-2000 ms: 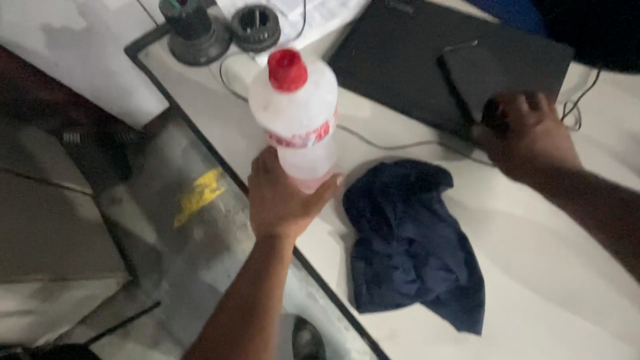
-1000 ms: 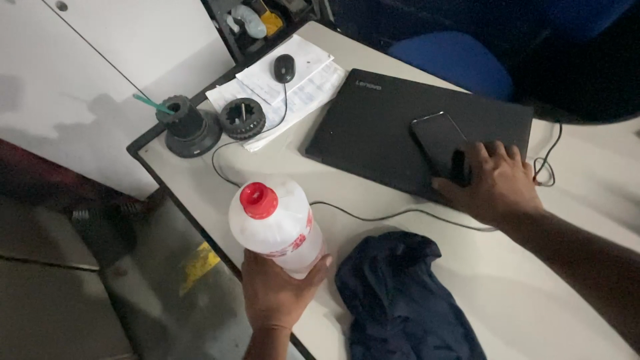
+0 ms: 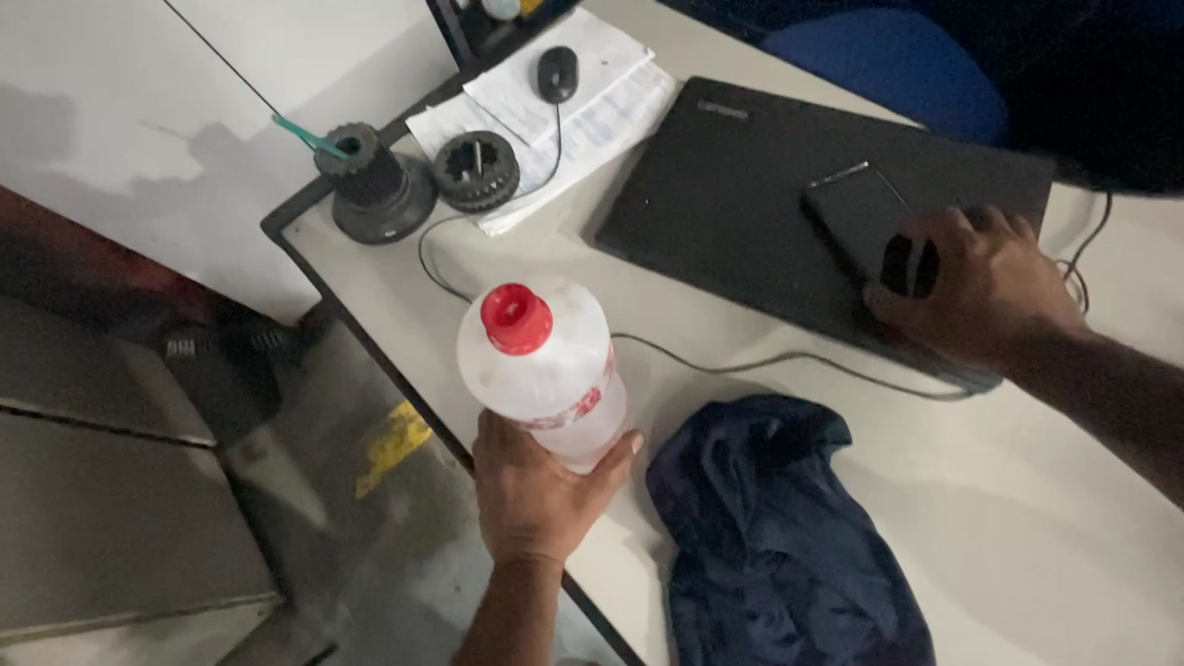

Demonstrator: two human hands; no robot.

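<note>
My left hand (image 3: pixel 546 499) is wrapped round the lower part of a whitish plastic bottle (image 3: pixel 546 370) with a red cap, upright at the table's left edge. My right hand (image 3: pixel 990 277) rests at the near end of a black smartphone (image 3: pixel 856 208), thumb and fingers on either side of it. The phone lies on a closed black Lenovo laptop (image 3: pixel 721 213). Whether the fingers grip the phone firmly is hard to tell. A dark blue cloth (image 3: pixel 777 536) lies crumpled on the table, right of the bottle and below the laptop.
Near the table's corner stand a black flared holder (image 3: pixel 379 194) with a green stick in it and a round black ribbed part (image 3: pixel 476 173). A black mouse (image 3: pixel 558 74) lies on papers (image 3: pixel 610 120); its cable (image 3: pixel 721 370) crosses the table. A blue chair (image 3: pixel 888 69) is beyond.
The view has shifted, so more of the table's far side shows than two seconds ago. Both hands keep their places, the left at the bottle and the right at the phone.
</note>
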